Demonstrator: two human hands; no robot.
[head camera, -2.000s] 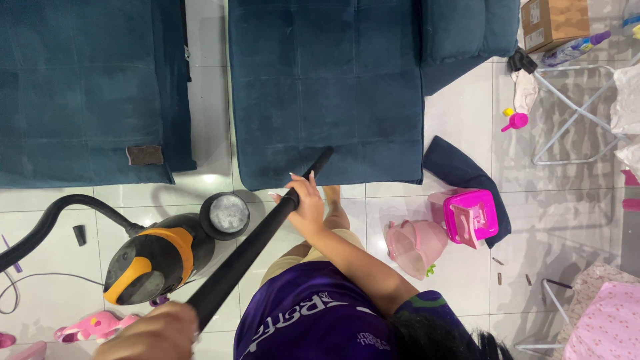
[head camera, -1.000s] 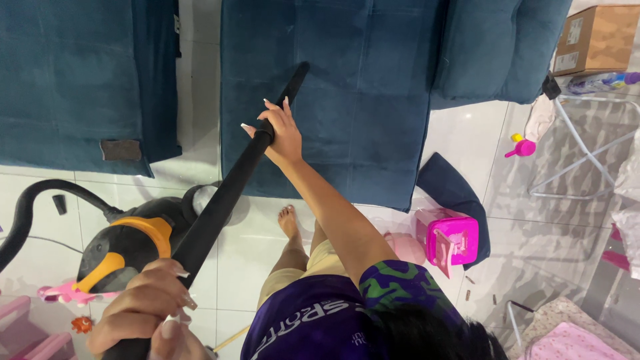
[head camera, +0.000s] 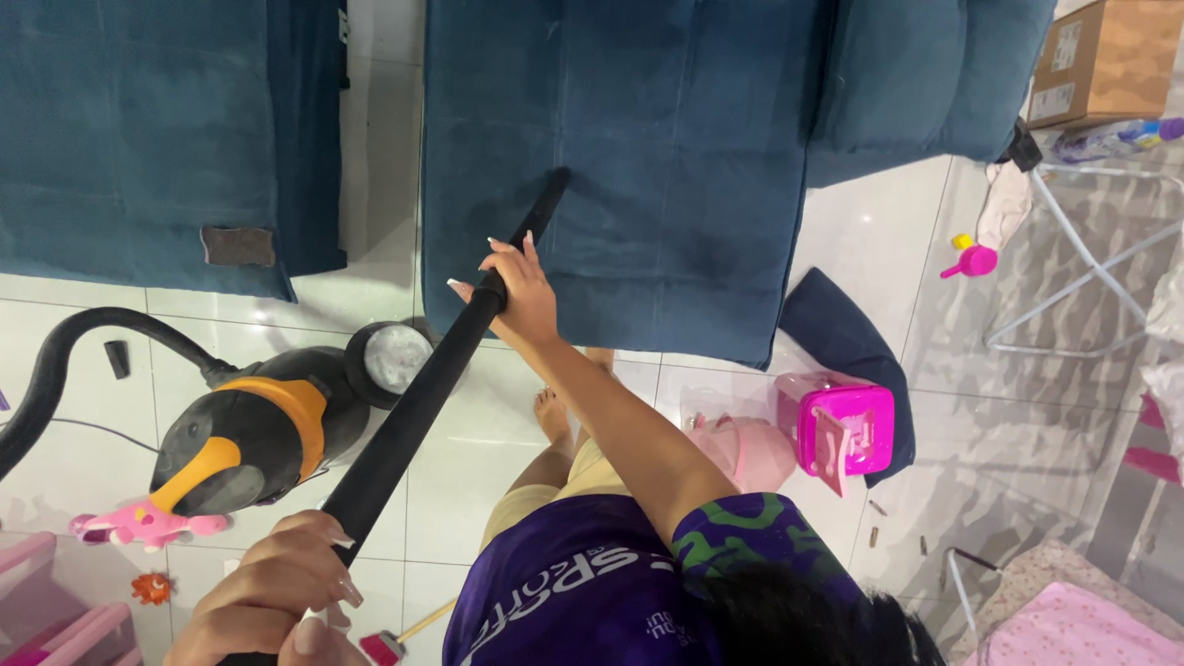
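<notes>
A black vacuum cleaner wand (head camera: 416, 407) runs diagonally from the lower left up to a blue upholstered sofa seat (head camera: 629, 120), where its narrow end meets the fabric. Near the bottom edge, my left hand (head camera: 273, 592) is wrapped around the rear of the wand. My right hand (head camera: 523, 291) grips it farther forward, by the collar, over the seat's front part. The black and orange canister vacuum (head camera: 268, 425) lies on the tiled floor to the left, its ribbed hose (head camera: 102, 319) curving away to the left edge.
Another blue sofa section (head camera: 139, 139) bears a small dark cloth (head camera: 239, 247). On the right are a pink container (head camera: 856, 425), a dark blue cushion (head camera: 832, 314), a metal folding rack (head camera: 1078, 231) and a cardboard box (head camera: 1110, 65). A pink plush toy (head camera: 153, 523) lies beside the vacuum.
Over the two seconds, the wand's tip has gone farther up the seat and then back a little toward the front edge. Both hands have stayed on the wand.
</notes>
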